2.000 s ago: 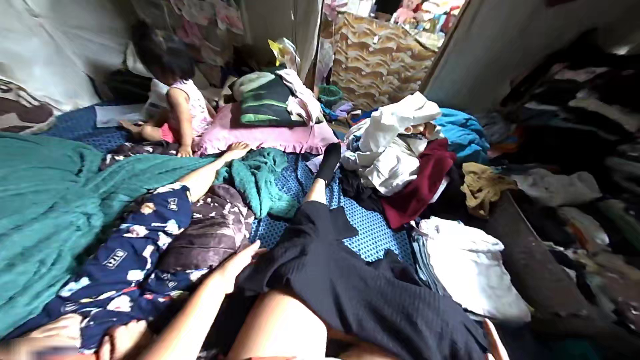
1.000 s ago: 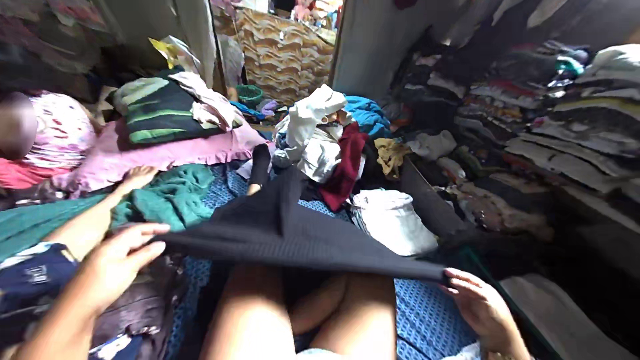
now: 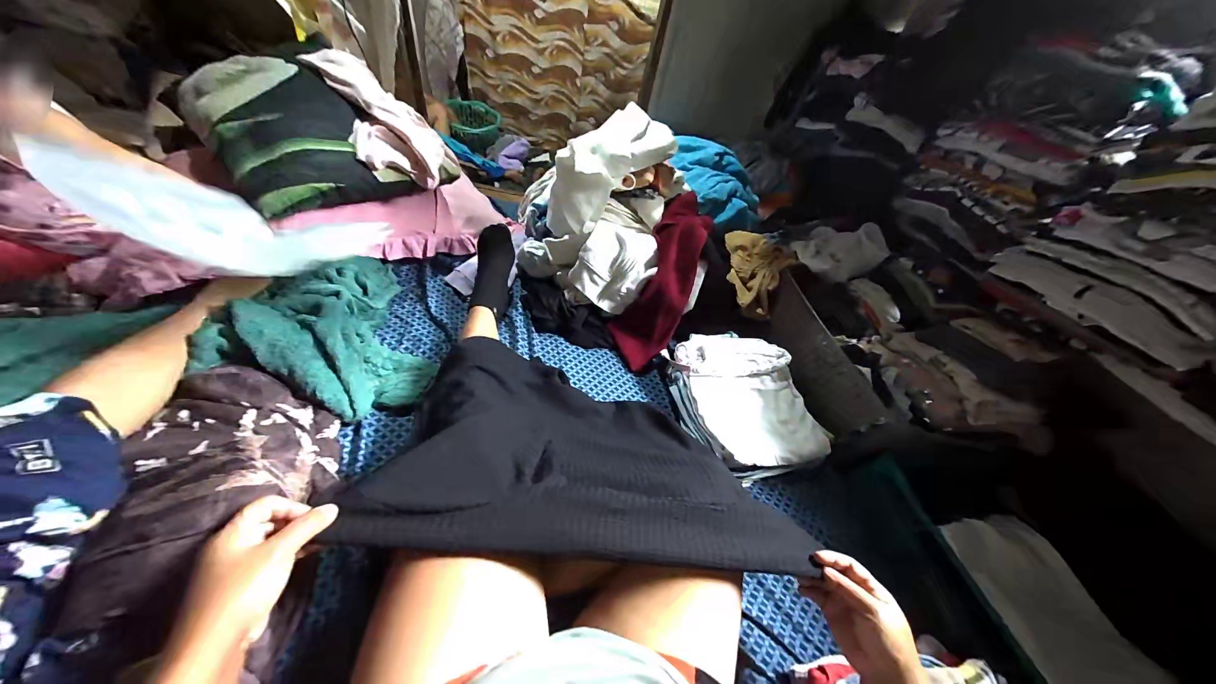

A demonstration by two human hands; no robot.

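A black ribbed cloth garment [image 3: 570, 484] lies spread over my legs, its near edge pulled straight from side to side. The left end of that edge is pinched between thumb and fingers of my left hand [image 3: 252, 560]. At the right end, my right hand [image 3: 864, 608] grips the other corner. Beyond the garment sits a heap of white clothes [image 3: 608, 218] with a dark red cloth [image 3: 660, 285] against it. Folded white clothes [image 3: 746, 399] are stacked to the right of the garment.
Stacks of folded clothes [image 3: 1092, 285] line the right side. A green fluffy cloth [image 3: 318, 332] and a dark patterned cloth [image 3: 214, 456] lie at left. Behind them are a pink pillow [image 3: 418, 223] and a green basket [image 3: 473, 123]. Another person's arm and a blurred pale cloth [image 3: 180, 214] show upper left.
My right hand has come to hold the garment's right corner, and the bunched garment is now spread wide. A pale cloth has appeared at upper left. The view has swung right since the first frame.
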